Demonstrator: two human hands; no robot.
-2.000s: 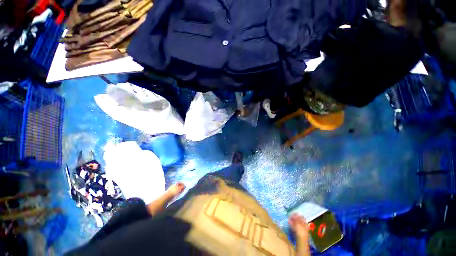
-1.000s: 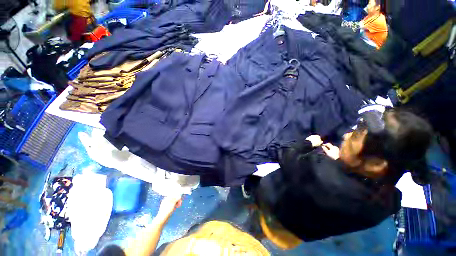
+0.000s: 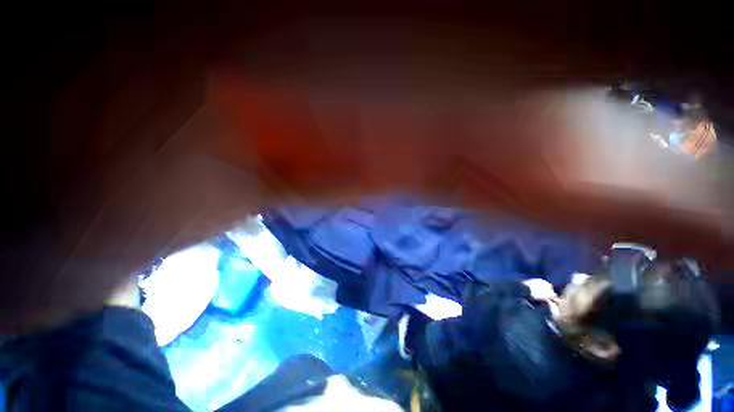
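Observation:
A very large, blurred dark red-brown shape covers the upper half of the view. It joins a dark sleeve at the lower left and appears to be my left hand [image 3: 322,153], held very close to the camera. Its fingers cannot be made out. My right hand is not in view. Navy jackets [image 3: 410,241] show below the blurred shape, on the table in front of me. Their upper parts are hidden.
A person in dark clothing [image 3: 515,354] bends at the right, beside the jackets. White bags [image 3: 181,294] and a blue item [image 3: 236,283] lie on the blue floor [image 3: 310,334]. Another person in orange [image 3: 694,137] shows small at the upper right.
My left hand, earlier low in front of me, has apparently come up to the camera and now hides most of the table. My right hand, seen two seconds ago, is out of view.

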